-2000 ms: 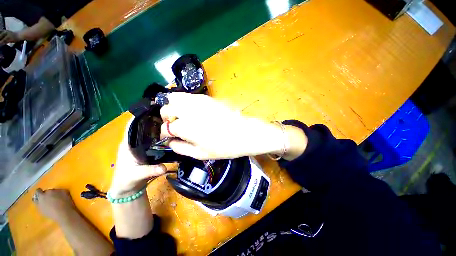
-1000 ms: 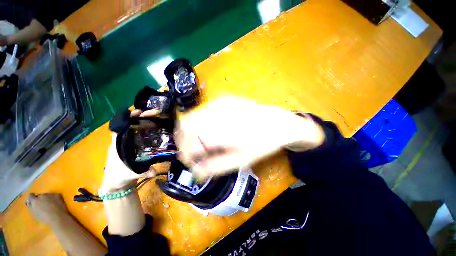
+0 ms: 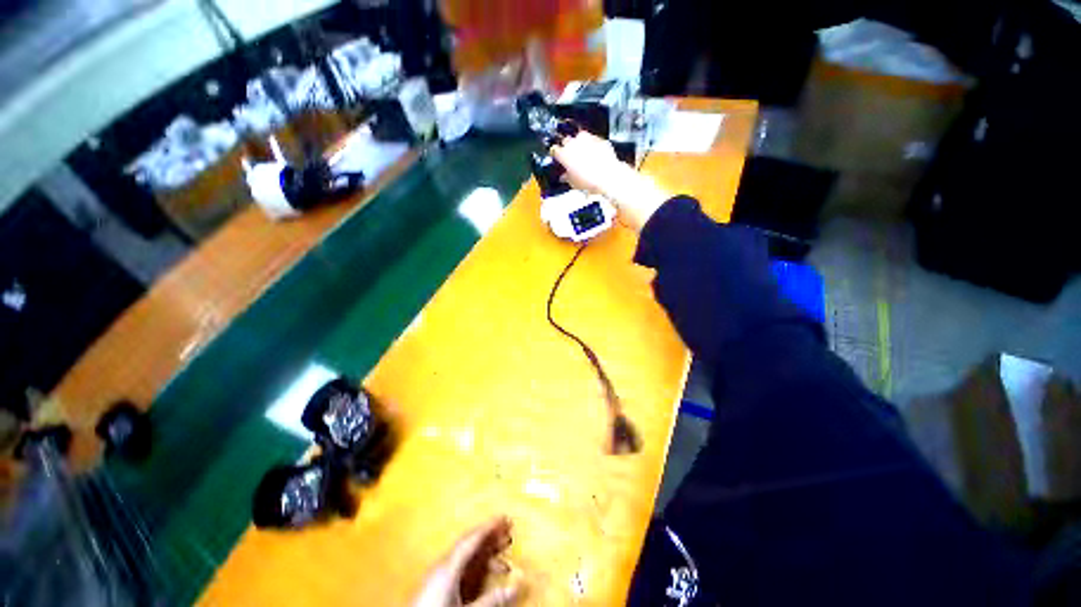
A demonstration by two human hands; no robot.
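A camera unit (image 3: 579, 218) with a white body, dark panel and black upper part stands at the far end of the orange-yellow bench. My right hand (image 3: 593, 164) is stretched out with its fingers on the black upper part. The black cord (image 3: 573, 337) runs from the unit towards me and ends in dark plugs. My left hand (image 3: 474, 572) is low at the bottom edge, partly cut off, with fingers apart and nothing visible in it. Two black camera heads (image 3: 344, 417) (image 3: 296, 493) with silvery insides sit side by side at the left.
A green strip (image 3: 391, 279) runs along the bench's left side. Another white-and-black unit (image 3: 275, 187) stands on the bench across it. Blurred orange clothing of a person (image 3: 522, 36) shows beyond the far end. A blue stool (image 3: 800, 288) and cartons (image 3: 877, 119) are at the right.
The view has swung up towards the far bench end. The camera unit, earlier close before me, now stands there with my right hand on it. My left hand no longer holds the black head.
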